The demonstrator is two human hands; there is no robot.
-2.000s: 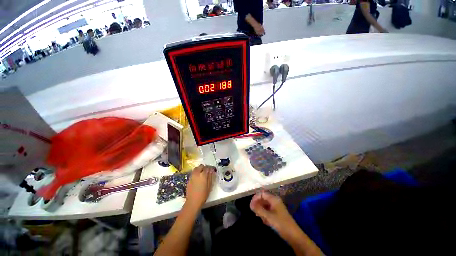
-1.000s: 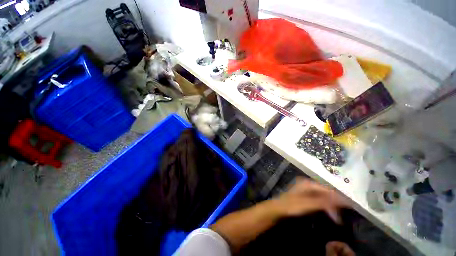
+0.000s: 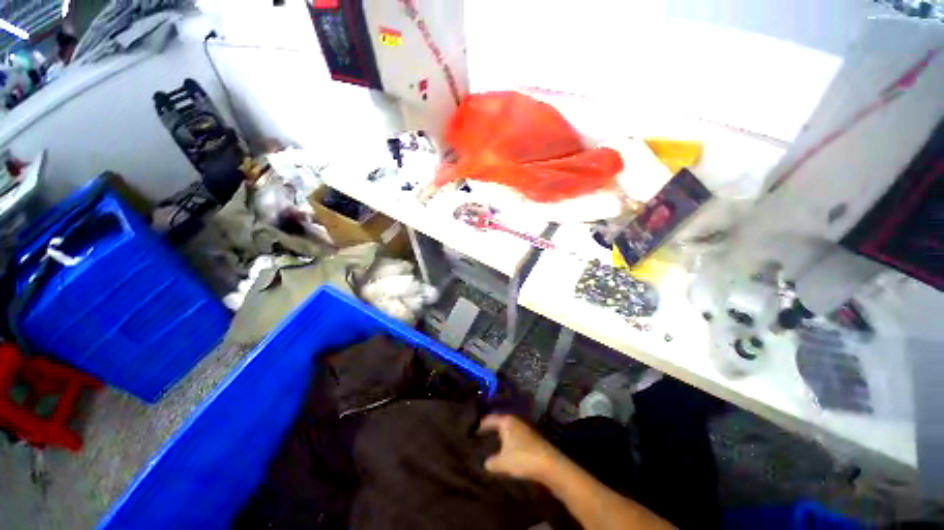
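Observation:
A dark brown garment (image 3: 414, 461) lies in a large heap over the near side of the blue bin (image 3: 243, 414), with a thin pale zipper line on it. My right hand (image 3: 514, 447) reaches in from the lower right and grips the garment's right edge with bent fingers; its fingertips are partly hidden in the cloth. My left hand is not in view.
The white table (image 3: 662, 357) holds loose metal button parts (image 3: 616, 290), a phone (image 3: 665, 217), the white attaching machine (image 3: 735, 321), dark button caps (image 3: 833, 367), a wrench (image 3: 518, 233) and a red plastic bag (image 3: 528, 145). Another blue bin (image 3: 119, 295) and a red stool (image 3: 41, 399) stand left.
The view has turned from the machine to the left bin. The brown garment now heaps higher and nearer me, and my right hand is on it. My left arm has left the picture.

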